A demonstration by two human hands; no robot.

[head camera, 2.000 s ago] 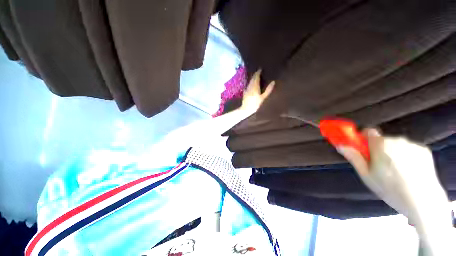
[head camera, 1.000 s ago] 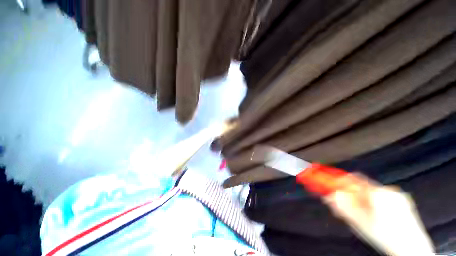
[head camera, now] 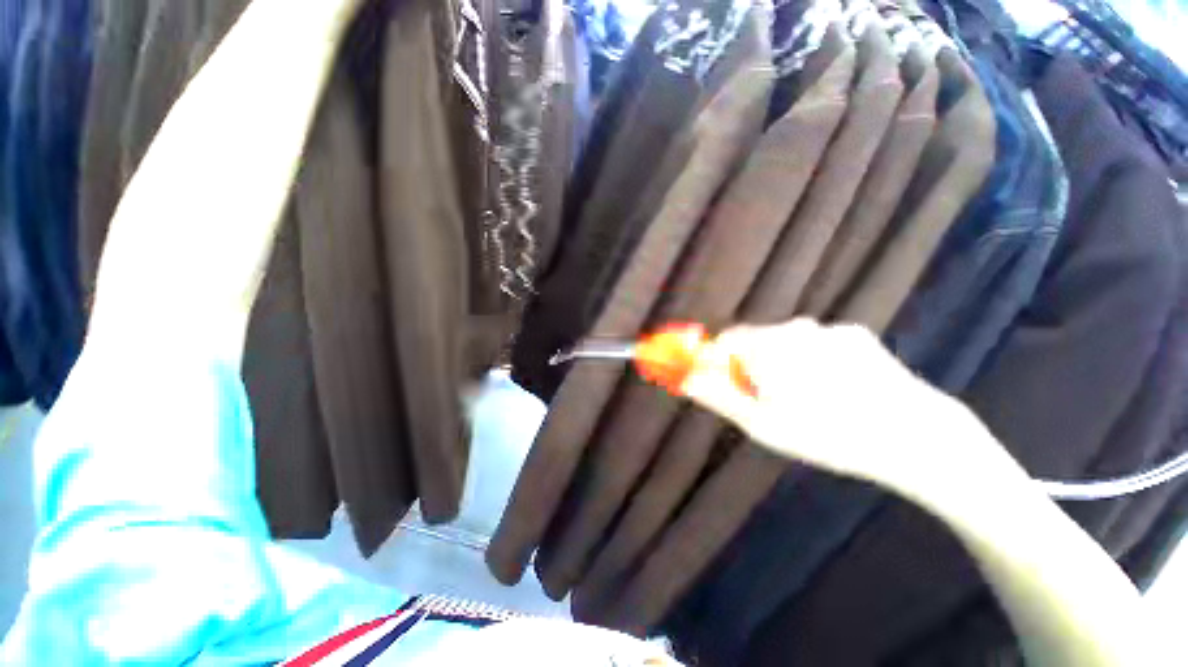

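Observation:
Brown jackets hang packed side by side in front of me, with more brown jackets on the left. A pale zigzag trim runs down a brown front between the two groups. My right hand is closed around the red handle of the thread scissors. Their thin grey tip points left, in front of the brown cloth near the trim. My left forearm reaches up across the left garments; my left hand is cut off by the top edge.
Dark navy garments and black garments hang on the right. Blue garments hang at the far left. A pale curved tube or cord shows at the right edge. Pale floor shows between the garment groups.
The view has tilted up to the garments' upper parts. My left arm has gone from the lower hems up past the top edge. My right hand still holds the scissors, now nearer the trim.

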